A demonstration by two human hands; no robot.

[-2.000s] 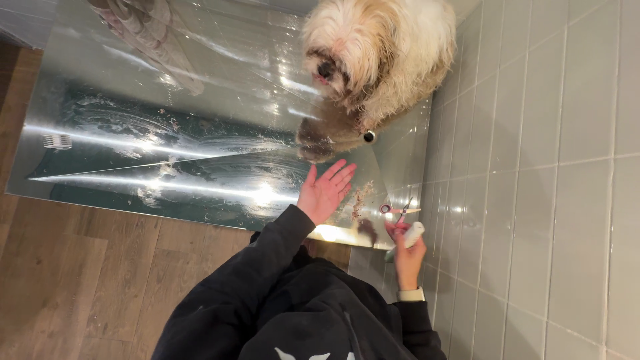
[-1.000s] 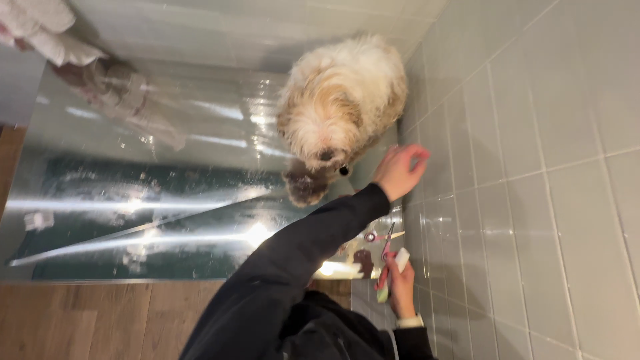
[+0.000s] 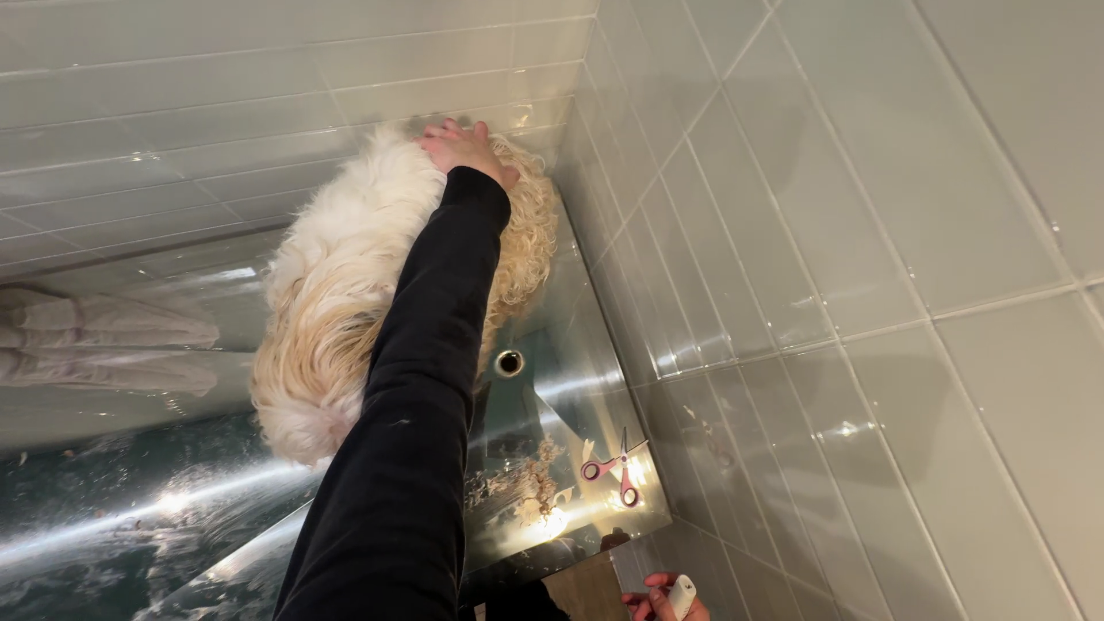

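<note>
My left hand (image 3: 468,153), in a black sleeve, rests with spread fingers on the rump of a white and tan long-haired dog (image 3: 345,250). The dog stands in a metal tub, its head toward the bottom of the view. At the lower edge my right hand (image 3: 660,599) has its fingers around a small white cylindrical object (image 3: 681,595), partly cut off by the frame. Pink-handled scissors (image 3: 619,470) lie spread on the tub's corner ledge, above my right hand. Beside them is a clump of cut fur (image 3: 539,483).
A round drain hole (image 3: 509,363) sits in the metal tub (image 3: 595,345) right of the dog. Glossy tiled walls (image 3: 759,259) rise behind and to the right. Light cloth (image 3: 103,332), perhaps a reflection, shows at the left. Wood floor (image 3: 586,591) shows below the tub.
My left hand has moved from beside the fur clump, past the dog, onto its rump. The dog has turned its head down and away. The view has shifted closer to the tub's right corner.
</note>
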